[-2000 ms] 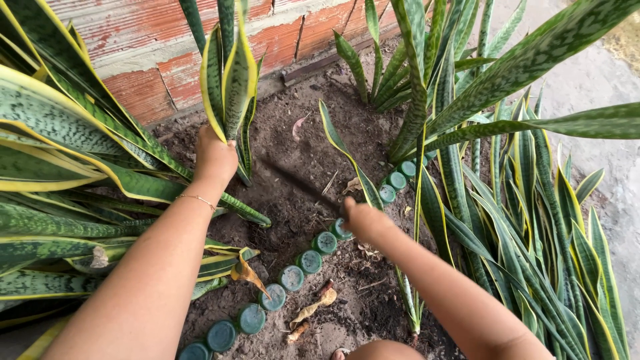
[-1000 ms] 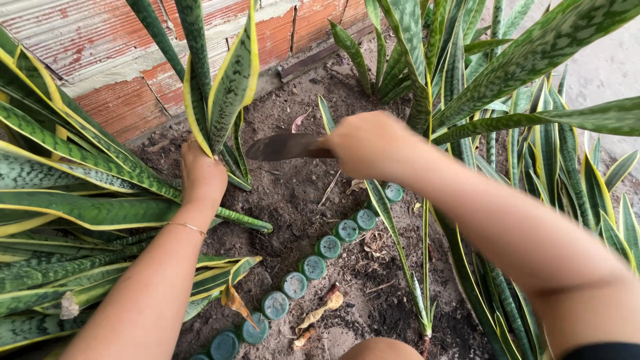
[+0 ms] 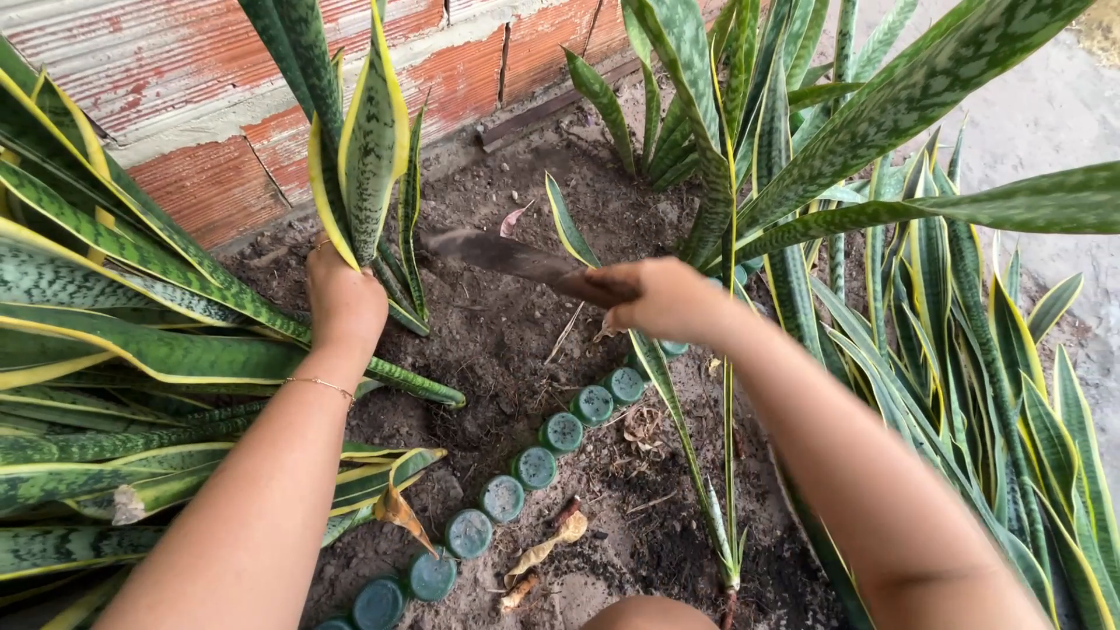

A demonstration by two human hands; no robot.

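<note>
My left hand is closed around the base of a yellow-edged snake plant near the brick wall. In my right hand is a dark, soil-stained blade tool, possibly a machete or large knife, slightly blurred. Its tip points left, just right of the held plant and above the dark soil. The handle is mostly hidden by my fingers. An uprooted-looking snake plant shoot with narrow leaves lies below my right hand, its root end near the bottom.
A curved row of upturned green bottles edges the soil. Snake plants crowd the left and right. The red brick wall runs along the back. Dry curled leaves lie by the bottles; pale pavement is at the right.
My right hand first moved up and left with the blade, from beside the bottle row toward the held plant; since then the blade has shifted slightly. My left hand keeps its hold.
</note>
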